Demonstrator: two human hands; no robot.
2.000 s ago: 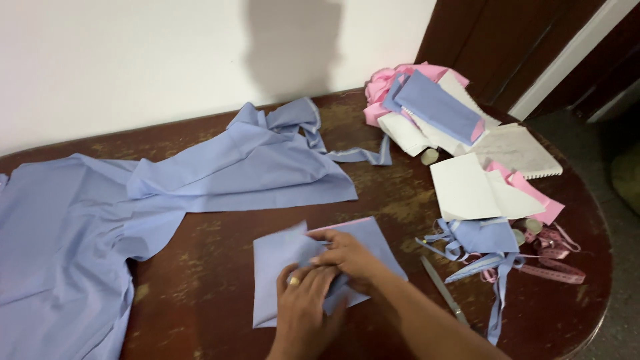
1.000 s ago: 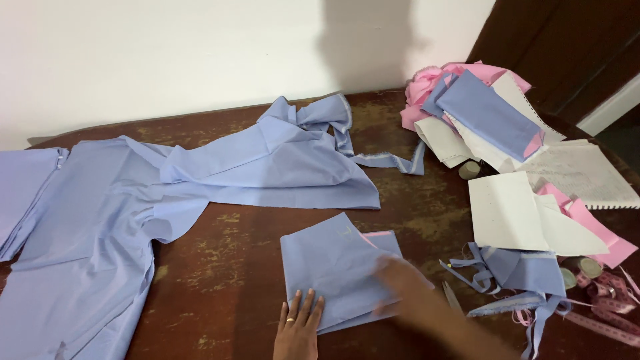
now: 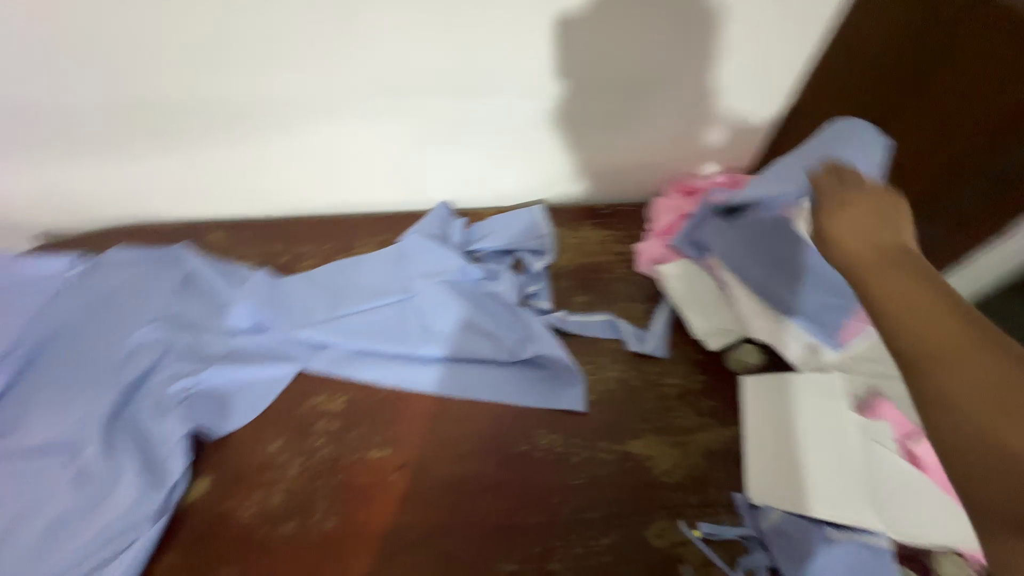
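Note:
My right hand (image 3: 860,212) is at the upper right, blurred, gripping a piece of blue fabric (image 3: 848,148) above the pile. Beneath it lie a folded blue cloth (image 3: 780,260), crumpled pink fabric (image 3: 684,216) and white paper pieces (image 3: 700,304). My left hand is out of view. A large spread of light blue fabric (image 3: 136,368) covers the left of the table, and a further blue piece (image 3: 448,336) with a narrow strip (image 3: 612,326) reaches toward the middle.
The dark wooden table (image 3: 448,480) has a worn surface and meets a white wall (image 3: 320,104). A small round object (image 3: 746,356) lies beside the papers. White paper (image 3: 816,456), a pink piece (image 3: 912,440) and blue scraps (image 3: 816,544) are at the lower right.
The folded blue fabric is no longer at the table's front middle. My right hand has moved from there to the pile at the upper right; my left hand has left the view.

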